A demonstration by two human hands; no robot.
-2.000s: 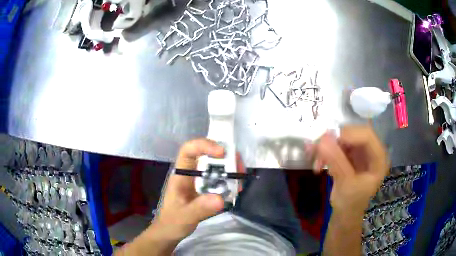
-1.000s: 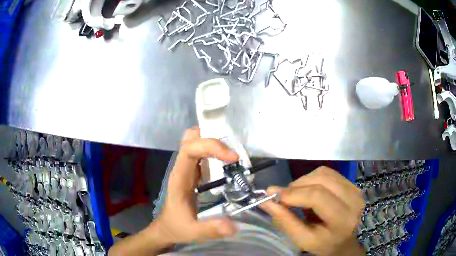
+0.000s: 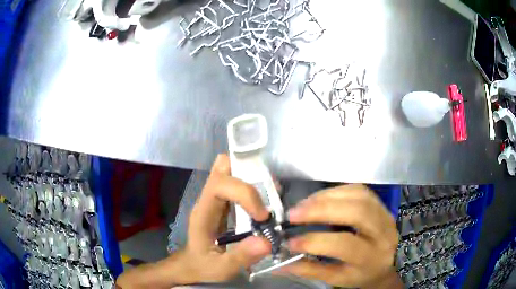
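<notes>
A white handle assembly is held over the lap, its hollow rounded end pointing up and away over the bench edge. My left hand grips its body from the left, the thumb beside the dark coil spring. My right hand is at the mechanism from the right, its fingers around the right side of the black crossbar. A thin silver wire bail sits at the near end, below the spring. The right fingers partly hide its joint.
A tangled heap of wire bails lies on the steel bench, with a smaller group to its right. A white squeeze bottle and pink-red bar lie at right. Crates of handles stand on both sides.
The right hand went from empty above the bench edge to the mechanism, bringing a wire bail, then moved onto the crossbar. The handle has tilted and come nearer to the lap.
</notes>
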